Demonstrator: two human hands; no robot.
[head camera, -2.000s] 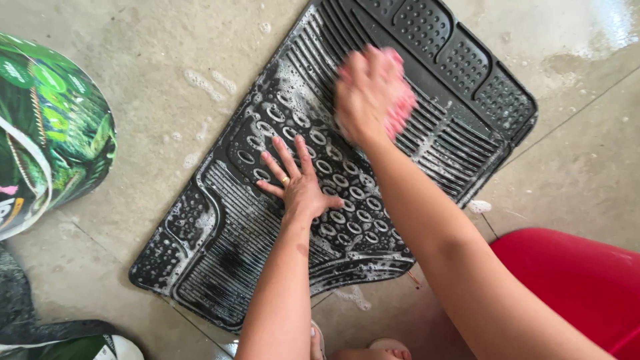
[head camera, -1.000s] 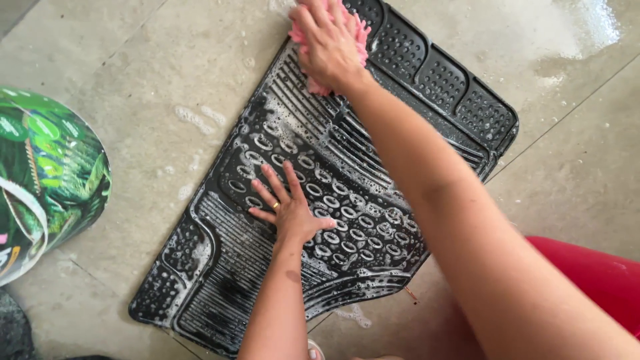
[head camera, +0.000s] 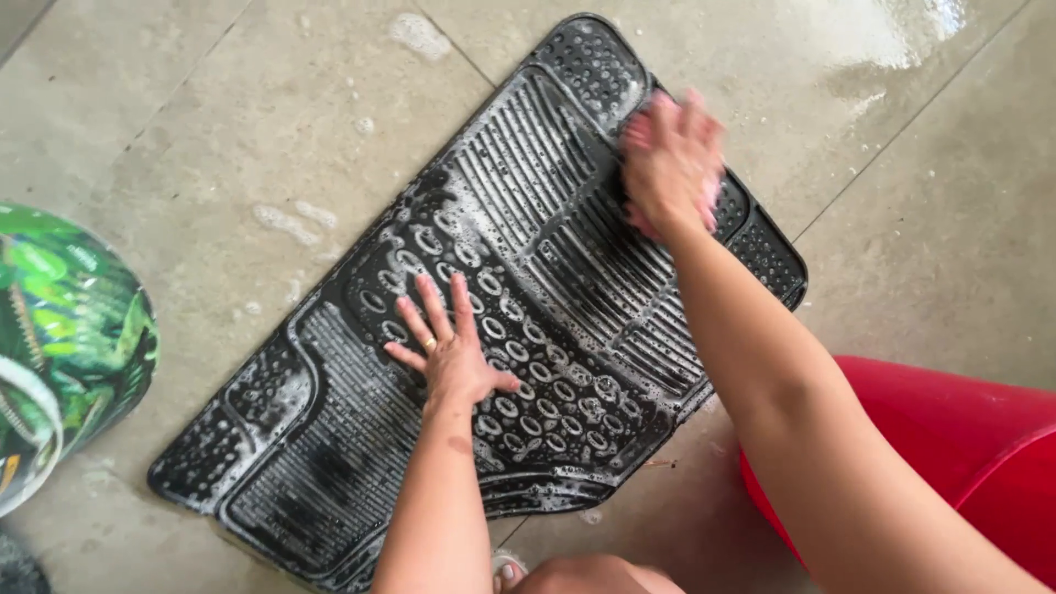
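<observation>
A black rubber car floor mat (head camera: 528, 272), wet and covered with soapy foam, lies at a slant on the tiled floor. My left hand (head camera: 454, 359), with a ring on one finger, rests flat on its oval-patterned middle with fingers spread. Near the mat's upper right edge, my right hand (head camera: 672, 169) presses a pink cloth or sponge (head camera: 639, 136) against the ribbed and studded part. That hand is blurred, and it covers most of the pink thing.
At the left stands a green printed bucket (head camera: 82, 330) with a pale handle. A red plastic container (head camera: 924, 429) is at the lower right, partly behind my right forearm. Foam patches (head camera: 421, 35) dot the floor. My foot (head camera: 507, 571) shows at the bottom edge.
My right hand has moved with the pink cloth or sponge from the mat's upper left edge a second ago to its upper right edge. My left hand keeps its place on the ovals.
</observation>
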